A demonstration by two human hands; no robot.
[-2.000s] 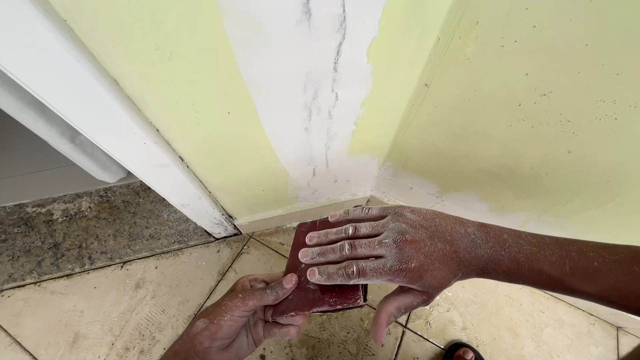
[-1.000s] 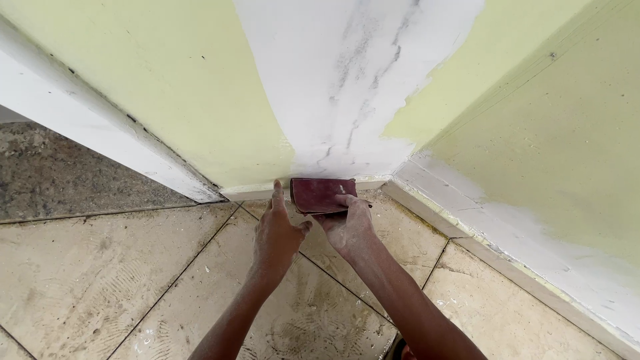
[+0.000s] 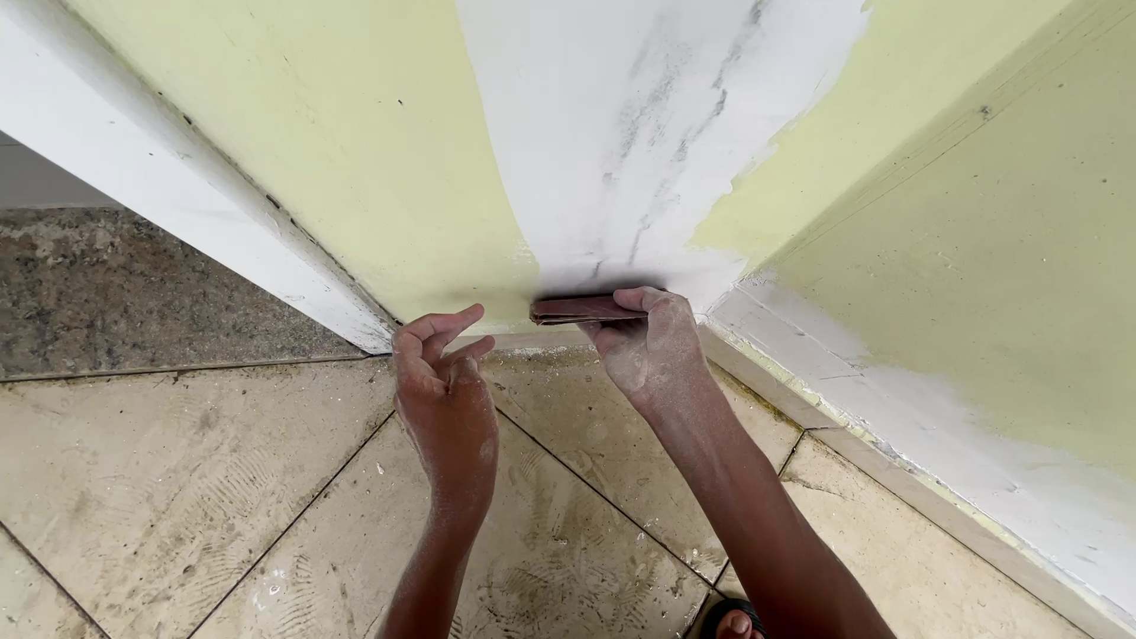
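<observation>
My right hand (image 3: pixel 652 342), coated in pale dust, grips a folded sheet of dark red sandpaper (image 3: pixel 586 309) at its right end. The sheet lies edge-on against the low part of the wall, just above the baseboard, where a white patch (image 3: pixel 612 177) with dark streaks meets the yellow-green paint. To the left, my left hand (image 3: pixel 448 382) holds nothing; its fingers are partly bent and apart, near the wall's foot and the door frame. A gap separates it from the sandpaper. The right fingers beneath the sheet are partly hidden.
A white door frame (image 3: pixel 204 195) slants down at the left beside a speckled stone threshold (image 3: pixel 133 293). The baseboard (image 3: pixel 887 453) runs along the right wall from the corner. Stained beige floor tiles (image 3: pixel 311 515) lie below, with a sandalled foot (image 3: pixel 735 621) at the bottom edge.
Two seconds ago both hands were on the sandpaper over the floor; it is now against the wall, in my right hand alone. Since one second ago, my left hand has moved away from the sheet.
</observation>
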